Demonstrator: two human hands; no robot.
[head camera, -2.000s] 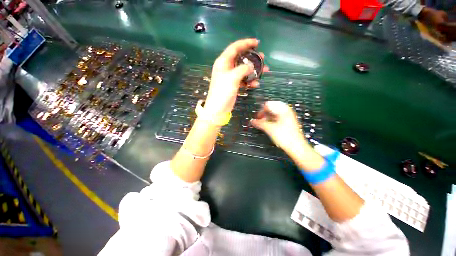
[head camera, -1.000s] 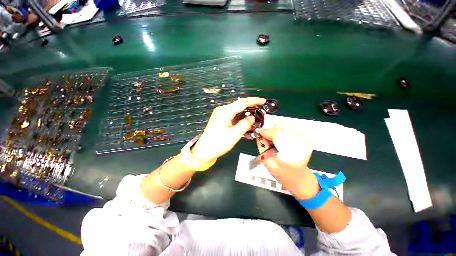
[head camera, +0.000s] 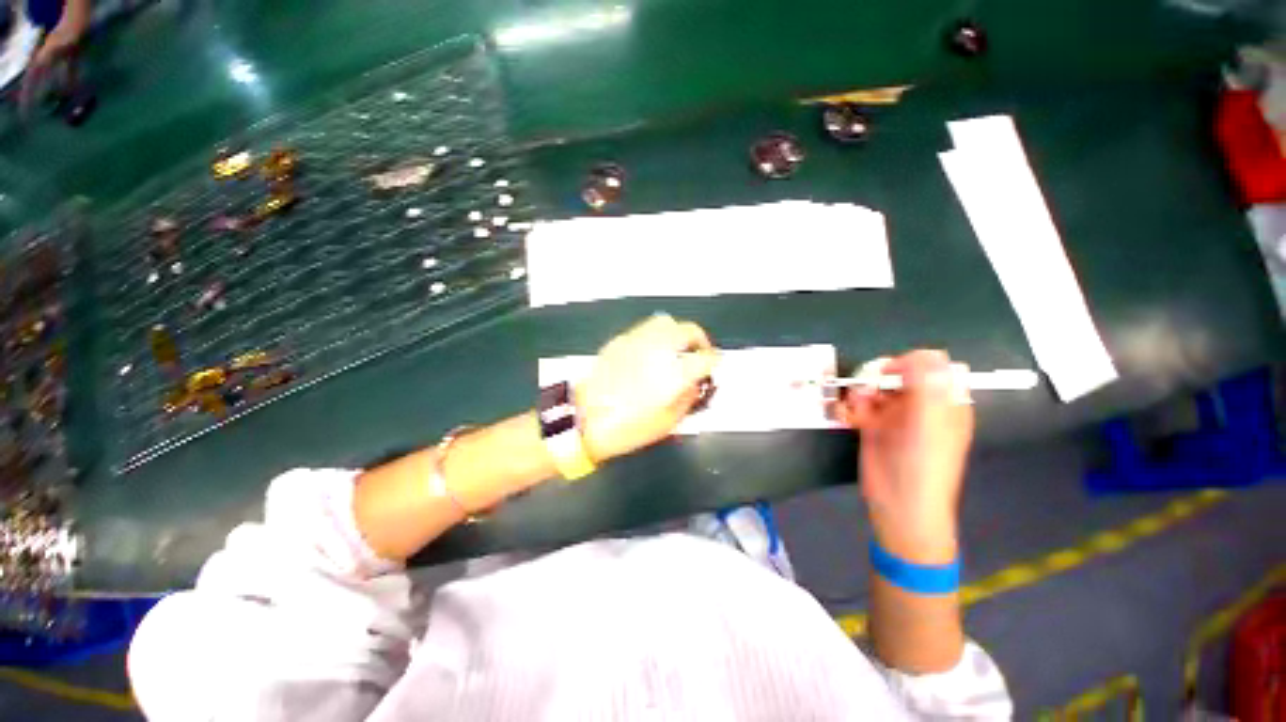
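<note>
My left hand (head camera: 646, 384) rests over the near white liner strip (head camera: 762, 370), its fingers curled round a dark round housing (head camera: 702, 395), mostly hidden by the fingers. My right hand (head camera: 914, 402) holds a slim white pen-like tool (head camera: 999, 380) level, its thin tip pointing left over the strip's right half. The tip does not touch the housing. Any small adhesive pieces on the strip are too blurred or hidden to tell. A wider white liner stack (head camera: 705, 257) lies beyond it.
Clear ribbed tray (head camera: 339, 268) with gold pieces and white specks at left; crowded tray (head camera: 35, 381) at far left. Black housings (head camera: 605, 185), (head camera: 776, 155) and others lie beyond the stack, near a gold-tan strip (head camera: 860, 96). White strips (head camera: 1030, 254) lie steeply at right. A person's hand shows top left.
The view has swung right. My hands have moved apart; my right hand has left the housing and now holds the white tool over the near strip. My left hand has lowered with the housing.
</note>
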